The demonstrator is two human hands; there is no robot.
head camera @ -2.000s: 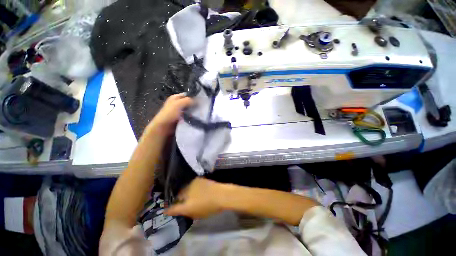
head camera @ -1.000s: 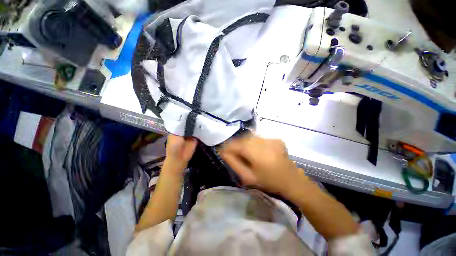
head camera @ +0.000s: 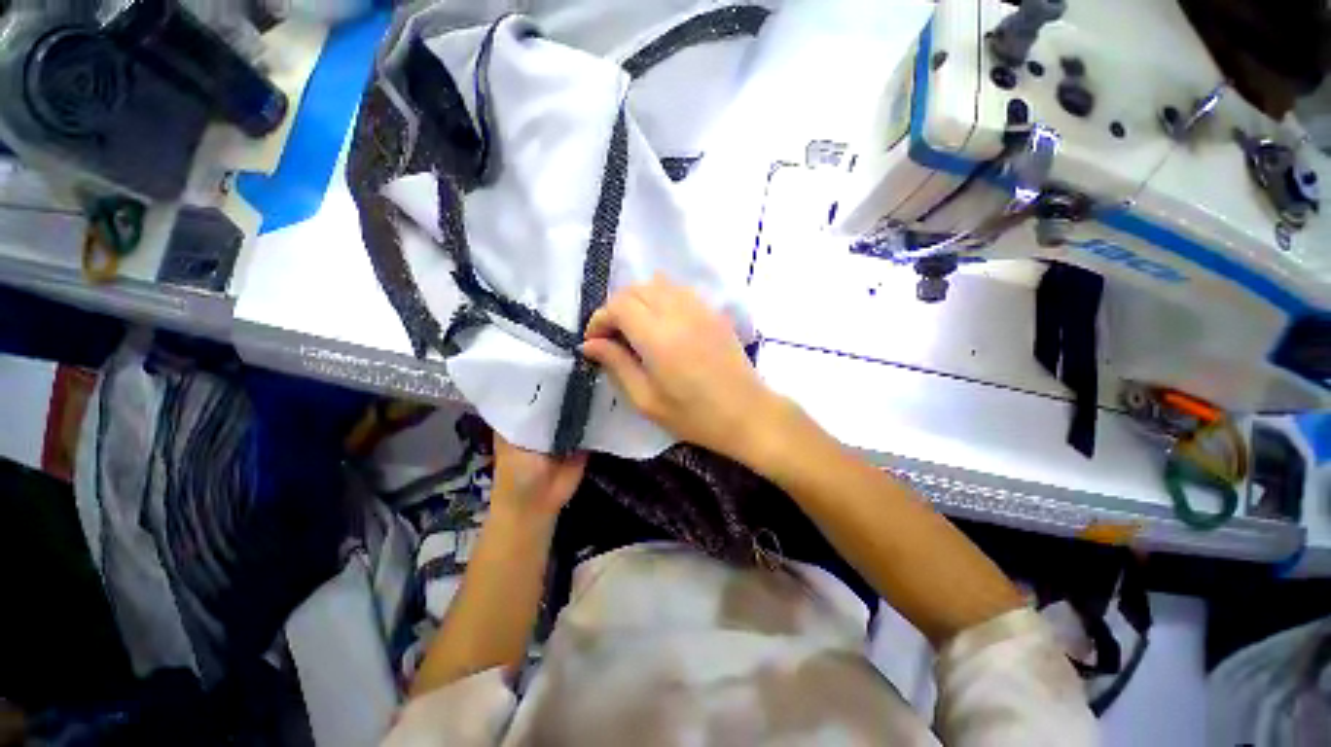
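Note:
The garment piece point(head camera: 548, 146), pale grey-white with dark seam bands, lies on the white machine table left of the needle and hangs over the front edge. My right hand point(head camera: 672, 365) is on top of it, fingertips pinching the dark band point(head camera: 600, 241) where two bands cross. My left hand point(head camera: 537, 476) is at the lower edge of the piece, fingers partly hidden under the fabric, holding it at the band's lower end. Dark fabric point(head camera: 657, 504) hangs below the table edge beside my left hand.
The sewing machine head point(head camera: 1109, 219) stands at the right, its presser foot point(head camera: 876, 248) lit. Black strips point(head camera: 1070, 350) and scissors with green and yellow loops point(head camera: 1206, 482) lie right of the needle. Another machine point(head camera: 124, 88) is at upper left. Fabric bundles point(head camera: 197, 482) are piled below left.
Over two seconds the garment came down and left, away from the machine head, and was laid pale side up. My right hand moved from below the table edge up onto the dark band.

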